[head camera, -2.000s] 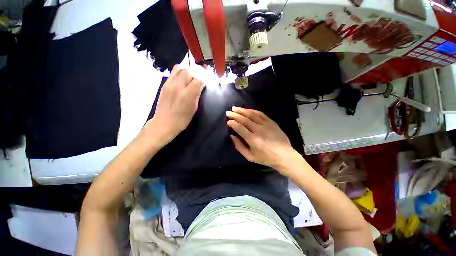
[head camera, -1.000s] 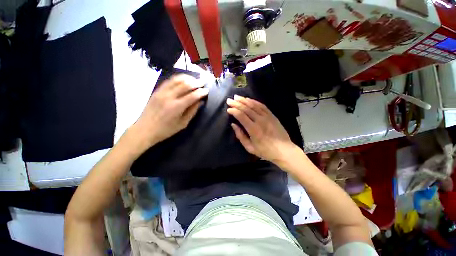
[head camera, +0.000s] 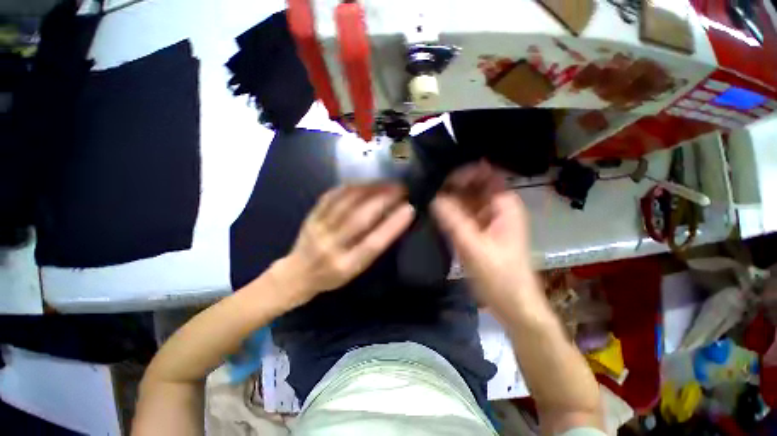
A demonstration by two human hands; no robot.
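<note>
A black garment panel (head camera: 281,200) lies on the machine table, with its far edge under the sewing machine's lit presser foot area (head camera: 366,149). My left hand (head camera: 353,230) is on the panel in front of the needle, blurred, fingers pointing right. My right hand (head camera: 486,221) is raised at the panel's right side, strongly blurred, with fingers and thumb close to black cloth between the hands. Part of that cloth looks lifted or folded. Whether either hand pinches it is unclear. The white machine head (head camera: 477,72) has red bars at its front.
A flat stack of black panels (head camera: 123,162) lies on the left. A ragged black pile (head camera: 273,77) is behind and left of the needle. More black cloth (head camera: 503,140) lies under the machine arm. Scissors (head camera: 669,217) and a dark lump (head camera: 575,183) are on the right.
My left hand has moved right and nearer to me, across the panel. My right hand has moved right and lifted with cloth near its fingers. The panel's right part has shifted or folded inward.
</note>
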